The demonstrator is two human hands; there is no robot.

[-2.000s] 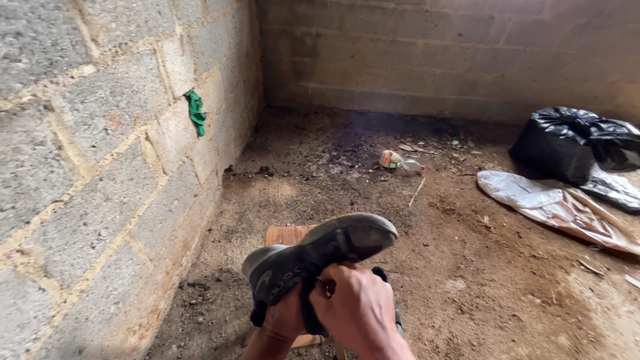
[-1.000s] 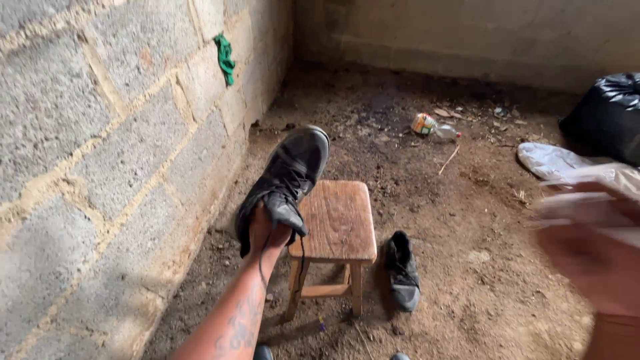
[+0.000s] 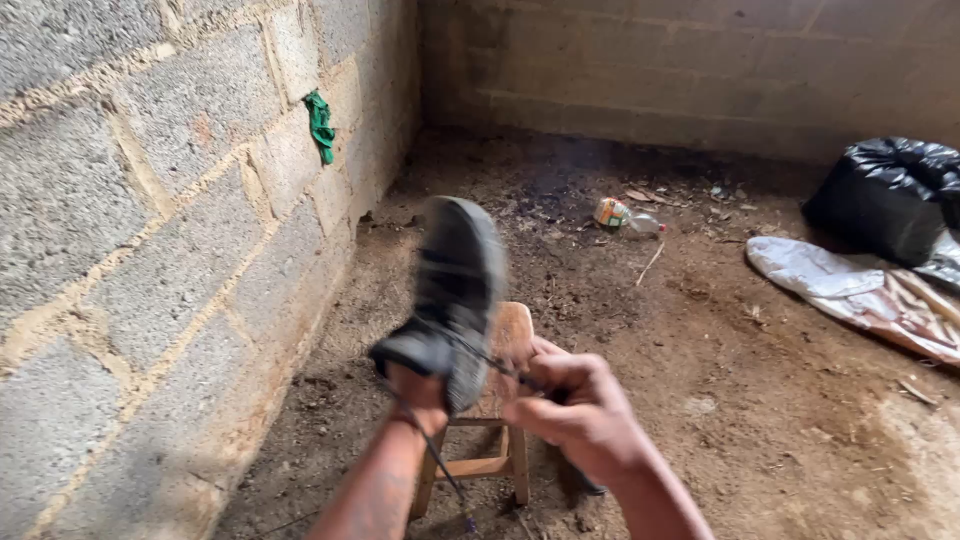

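Note:
A black lace-up shoe [image 3: 457, 285], blurred by motion, is held up over a small wooden stool [image 3: 514, 330]. My left hand [image 3: 420, 394] is partly inside the shoe's opening, and its fingers are hidden there. My right hand [image 3: 574, 394], to the right of the shoe, pinches a dark shoelace [image 3: 491, 361] that runs from the shoe. Another loose lace end [image 3: 442, 461] hangs down across my left wrist. Behind my right forearm, a small part of a second dark shoe [image 3: 590, 484] shows on the ground.
A concrete block wall [image 3: 202, 142] with a green cloth [image 3: 320, 127] on it rises at left. On the dirt floor lie a plastic bottle [image 3: 630, 219], a stick [image 3: 650, 262], a whitish sack [image 3: 817, 274] and a black plastic bag [image 3: 877, 202].
My right hand, blurred at the far right a second ago, has come in beside the shoe and taken hold of a lace. The shoe on my left hand has turned more upright.

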